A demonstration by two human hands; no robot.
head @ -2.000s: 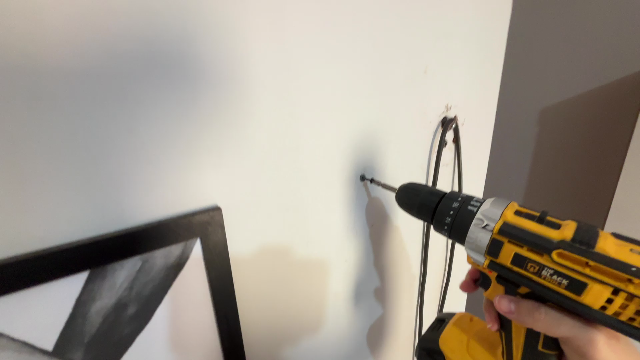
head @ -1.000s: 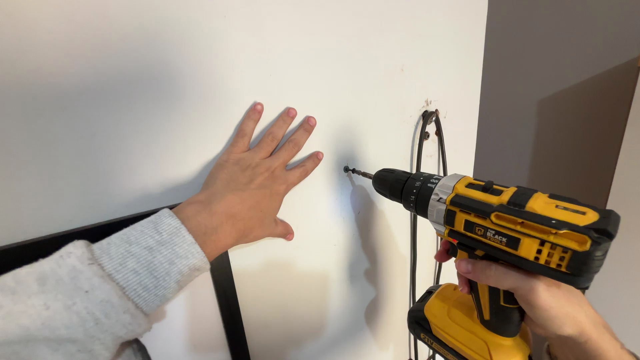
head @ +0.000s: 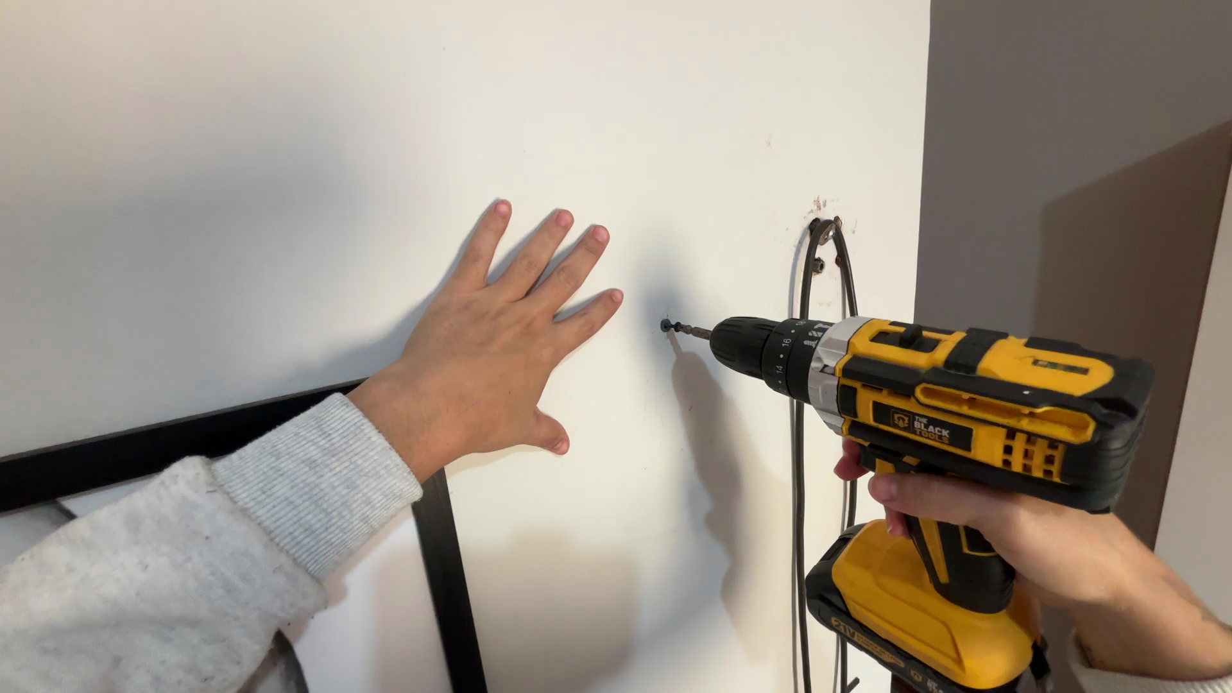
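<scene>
My right hand [head: 1030,529] is closed round the handle of a yellow and black cordless drill [head: 972,404], with a finger near its trigger. The drill points left at the white wall [head: 616,115], and a driver bit [head: 695,331] sticks out of its chuck. A dark screw [head: 666,325] stands at the wall by the bit's tip; how deep it sits I cannot tell. Left of the screw, my left hand [head: 481,356] lies against the wall with its fingers spread, holding nothing. A grey knit sleeve covers that forearm.
A black-framed picture [head: 448,577] is at the lower left, partly behind my left arm. Black cables [head: 799,481] hang in a loop from fixings on the wall, behind the drill. Beyond the white wall's right edge is a grey-brown surface [head: 1068,115].
My left hand, absent from the oldest frame, came into view and is spread at the wall. My right hand keeps its hold on the drill, with the bit still at the screw.
</scene>
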